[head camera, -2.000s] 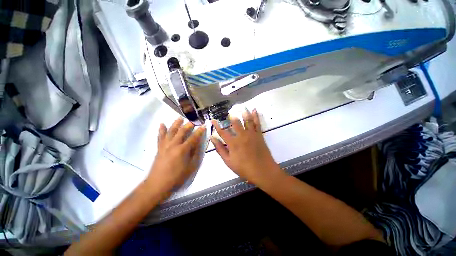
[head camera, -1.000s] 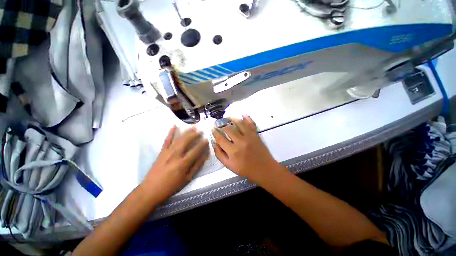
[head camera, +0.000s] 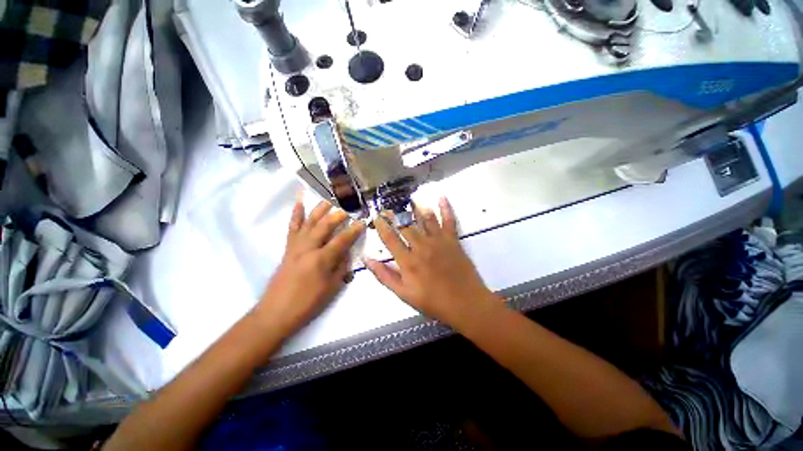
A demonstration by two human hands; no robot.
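The white lockstitch machine (head camera: 563,97) with a long blue stripe crosses the upper view. My left hand (head camera: 313,255) lies flat, palm down, left of the presser foot (head camera: 398,210). My right hand (head camera: 430,260) lies palm down with its fingertips right at the presser foot. A white pocket piece (head camera: 264,207) lies under and beside my left hand; its outline is hard to tell from the white table. The needle tip and what is under my right palm are hidden.
A tied bundle of grey cut parts (head camera: 62,304) lies at left. Grey and checked garment parts (head camera: 123,167) are heaped upper left. A neat pale stack (head camera: 224,79) is behind the machine head. A fanned stack of pieces (head camera: 713,352) is low at right. The table edge (head camera: 528,295) curves in front.
The white cloth has shifted and now shows further back beside my left fingertips. Both hands stay near the presser foot, and my left hand's fingertips have moved closer to it. The view has shifted slightly.
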